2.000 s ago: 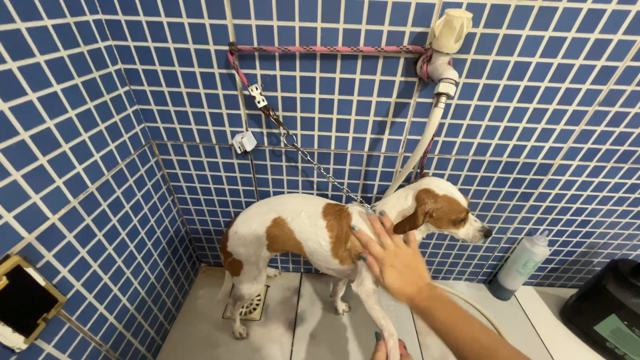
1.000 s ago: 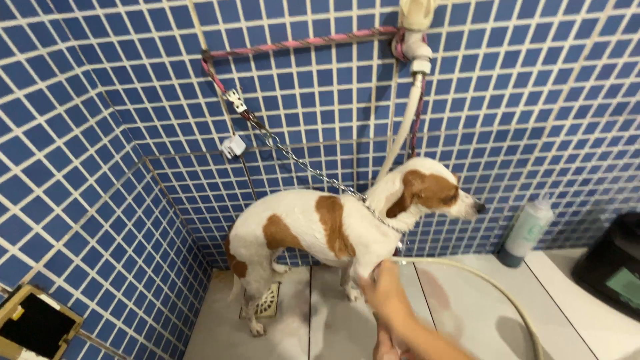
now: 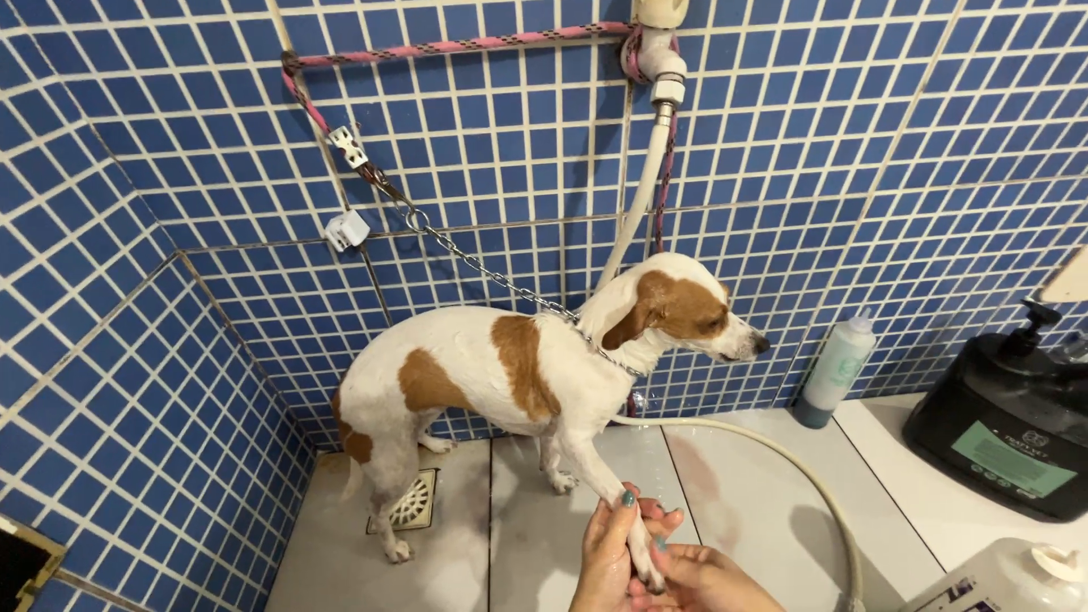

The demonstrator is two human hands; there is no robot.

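A wet white dog with brown patches (image 3: 459, 357) stands side-on, head to the right, at the tiled wall. Its near front leg (image 3: 599, 467) is lifted forward. My left hand (image 3: 608, 552) wraps around the lower part of that leg, thumb on top. My right hand (image 3: 701, 578) holds the same paw (image 3: 650, 574) from the right, its fingers partly hidden beneath. A chain collar and chain lead (image 3: 489, 270) run from the dog's neck up to a white buckle (image 3: 347, 146) on a pink rope (image 3: 467, 42).
The rope is tied at a wall pipe fitting (image 3: 659, 59), from which a pale hose (image 3: 782, 455) curves over the floor. A drain cover (image 3: 412, 501) lies by the hind feet. At right stand a squeeze bottle (image 3: 837, 370), a black pump container (image 3: 994, 425) and a white container (image 3: 1011, 582).
My right hand has left the dog's shoulder and come down to its front paw. The front leg is now raised between both my hands.
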